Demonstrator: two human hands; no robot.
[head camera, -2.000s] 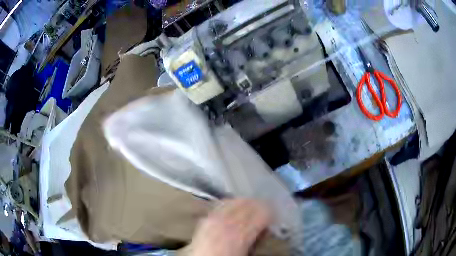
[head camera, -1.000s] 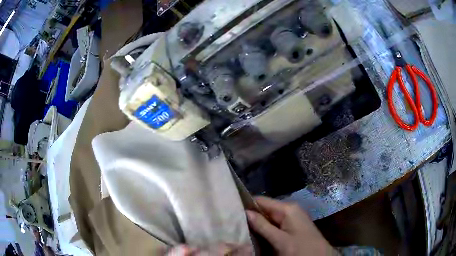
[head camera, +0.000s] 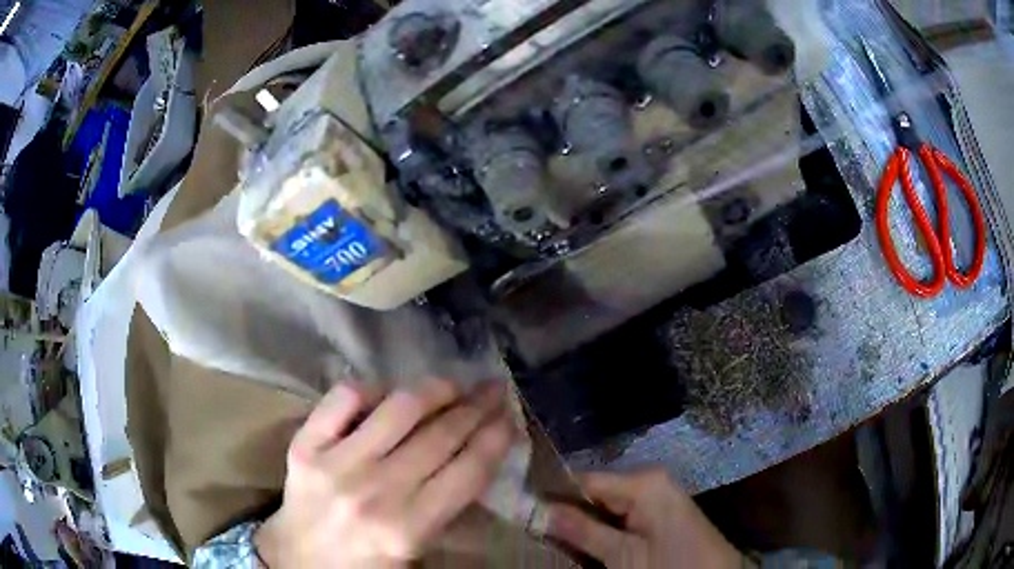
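The cream overlock machine (head camera: 623, 145) with its blue label stands in front of me. A pale fabric panel (head camera: 239, 295) lies over a brown fabric panel (head camera: 222, 445), with its right edge at the needle area (head camera: 461, 317). My left hand (head camera: 389, 472) lies on the pale cloth just below the machine head, fingers spread and pressing it. My right hand (head camera: 645, 522) pinches the layered edge between thumb and fingers at the bottom centre. The bottom of the frame cuts off part of my right hand.
Orange-red scissors (head camera: 932, 222) lie on the table (head camera: 856, 367) right of the machine. A heap of lint and thread trimmings (head camera: 745, 361) sits by the machine's front opening. Pale cut panels (head camera: 984, 100) are at the far right. A pale bin (head camera: 161, 117) stands behind at the left.
The view has moved closer to the machine. My left hand has come up from the bottom edge onto the cloth near the needle area. The pale panel has shifted up and left and lies flatter.
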